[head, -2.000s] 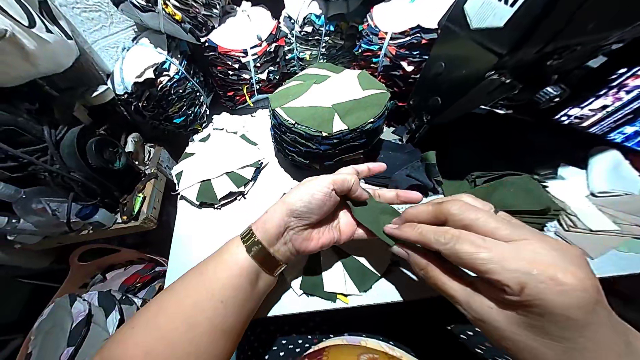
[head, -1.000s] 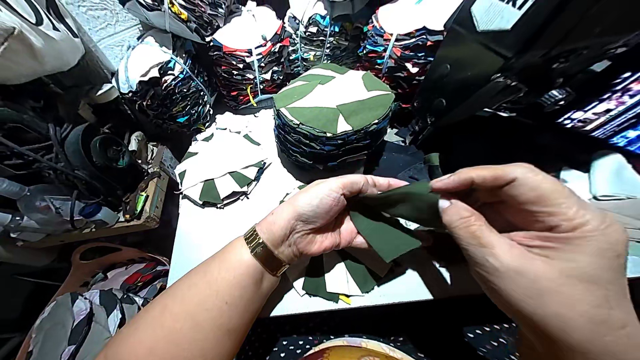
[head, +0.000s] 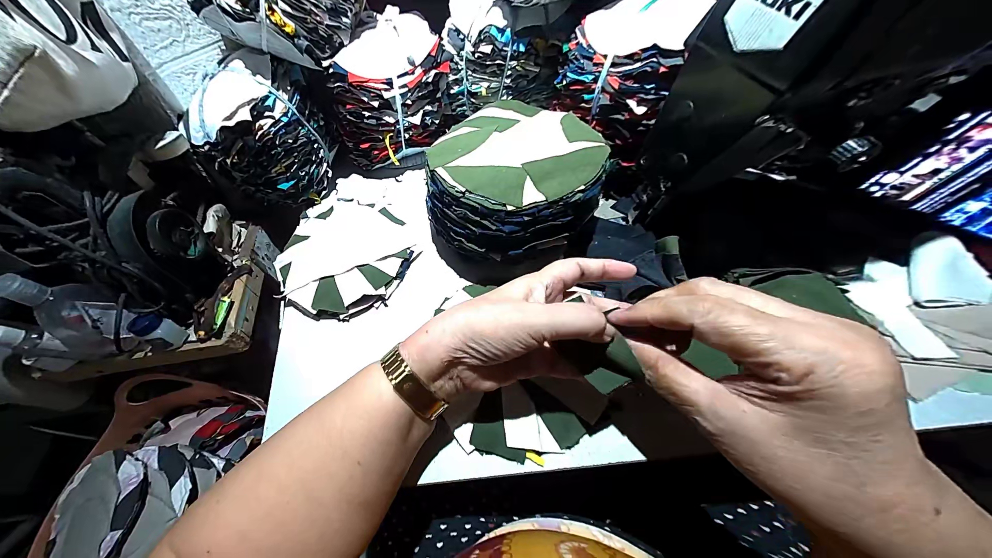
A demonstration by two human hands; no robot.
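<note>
Dark green fabric pieces are held between both hands over the table. My left hand, with a gold watch at the wrist, has its thumb against the cloth and its fingers partly spread. My right hand pinches the edge of the cloth between thumb and fingertips. Below them lies a round of green and cream fabric wedges, partly hidden by the hands. A similar flat round lies to the left. Behind the hands stands a tall round stack of fabric with green and white pieces on top.
Tied stacks of fabric stand along the back. A wooden box with bottles and tools is at the left, above a pink basket of cloth. Green pieces and pale scraps lie at the right, near a lit screen.
The green cloth, spread between my hands a second ago, is now bunched or edge-on at the fingertips. My right hand has come closer to my left, whose fingers have lifted.
</note>
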